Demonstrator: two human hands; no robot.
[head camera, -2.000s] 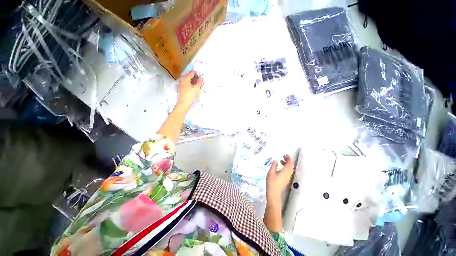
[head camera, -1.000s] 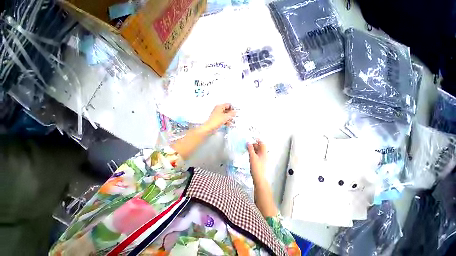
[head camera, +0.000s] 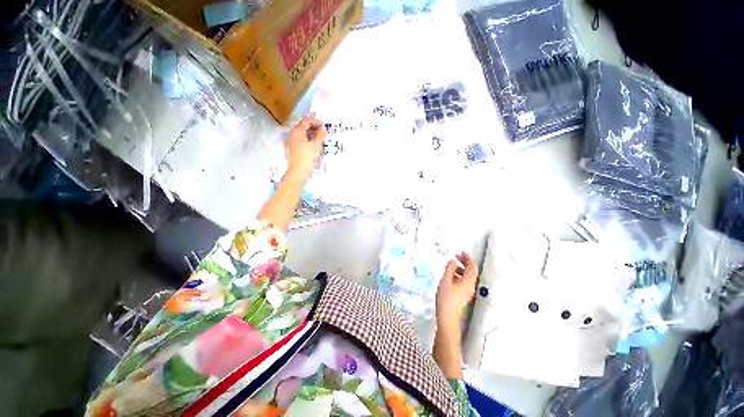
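My left hand (head camera: 304, 147) is at the left edge of a pile of clear-white printed garment bags (head camera: 383, 155); its fingertips are pinched, but glare hides whether they hold anything. My right hand (head camera: 458, 283) is at the left edge of a folded cream jacket (head camera: 538, 342) with dark round buttons, and a small white piece shows at its fingertips. Small clear packets (head camera: 400, 261) with bluish print lie between my hands, left of my right hand. Glare washes out much of the middle.
An open brown carton (head camera: 285, 57) with red printing stands at the upper left. Bagged dark garments (head camera: 530, 73) lie at the upper right, with another stack (head camera: 640, 138) beside them. Shiny plastic with pale strips (head camera: 81, 89) covers the far left. A bagged light garment lies beyond the jacket.
My hands were close together over the small packets and are now apart. My left hand has moved up and left to the printed bags, my right hand right and down to the jacket's edge.
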